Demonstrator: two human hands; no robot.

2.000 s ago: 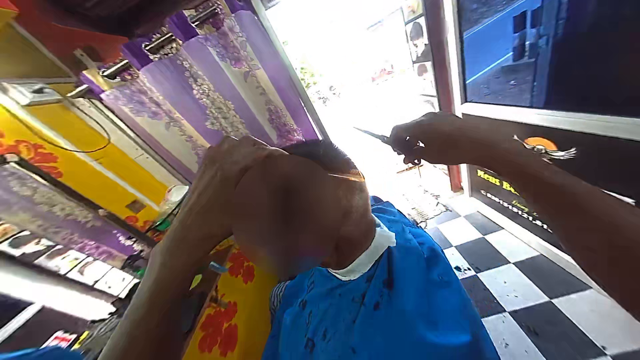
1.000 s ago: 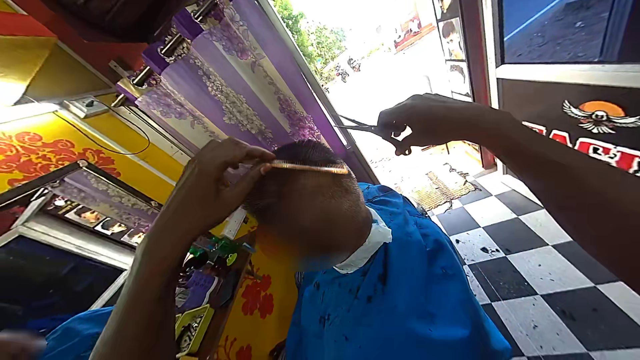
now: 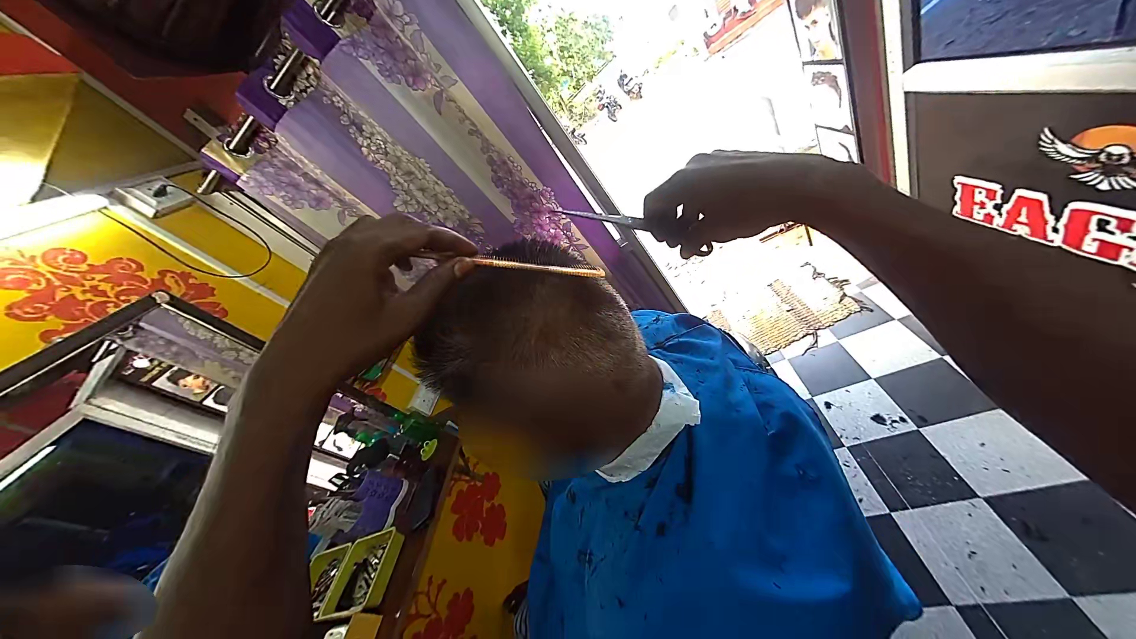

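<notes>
My left hand (image 3: 382, 284) pinches one end of an orange comb (image 3: 541, 265), which lies across the hair on top of a seated person's head (image 3: 550, 346). To the right, my right hand (image 3: 723, 200) holds haircutting scissors (image 3: 608, 218) by their handles, blades pointing left, a little above the head and apart from the comb. The blades look close together. A blue cape (image 3: 710, 506) with cut hair on it covers the person's shoulders. White neck paper (image 3: 661, 424) wraps the neck.
A counter at the lower left holds a yellow-green tray (image 3: 359, 572) of small tools and several bottles. A mirror (image 3: 89, 497) stands beside it. Behind the head hangs a purple floral curtain (image 3: 417, 133). The checkered floor (image 3: 967, 461) bears cut hair, and a mat (image 3: 785, 315) lies by the doorway.
Two seconds ago the comb was not plainly visible; one second ago it lay at the head with the scissor blades apart. The blades now look closer together. The view has shifted.
</notes>
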